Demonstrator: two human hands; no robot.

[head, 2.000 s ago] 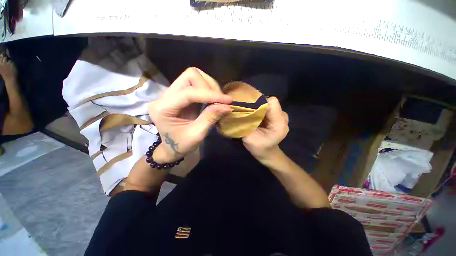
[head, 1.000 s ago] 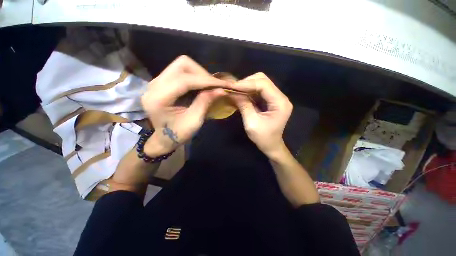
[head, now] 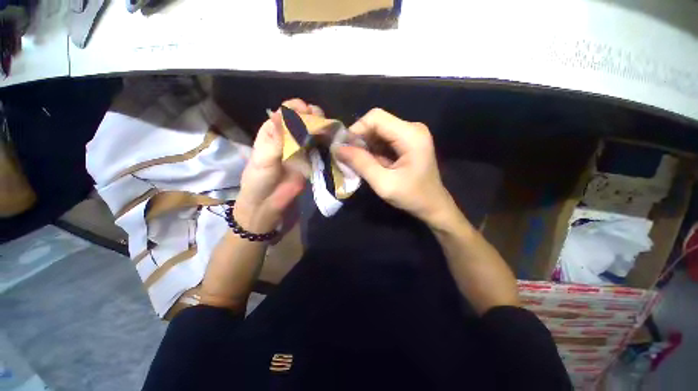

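Observation:
A small sewn piece (head: 297,136) is held above my lap, tan and black at its upper left, with a white layer showing at its lower end. It is bent and partly inside out. My left hand (head: 269,164), with a dark bead bracelet at the wrist, grips its left side. My right hand (head: 394,164) pinches its right side; the fingertips are blurred. I cannot see whether a tool is in my right hand. A finished piece (head: 337,9), tan edged black, lies on the white tabletop at the top edge.
A pile of white and tan work (head: 164,168) hangs at the left. The white table (head: 474,53) spans the top. An open cardboard box (head: 570,179) with white scraps (head: 608,244) and a red-lettered carton (head: 585,321) are at the right. Part of a person's arm (head: 11,179) shows at the far left.
The piece was tan outward and pinched between both hands; now its white layer shows and it hangs lower. My hands have moved apart and turned. The view has shifted slightly.

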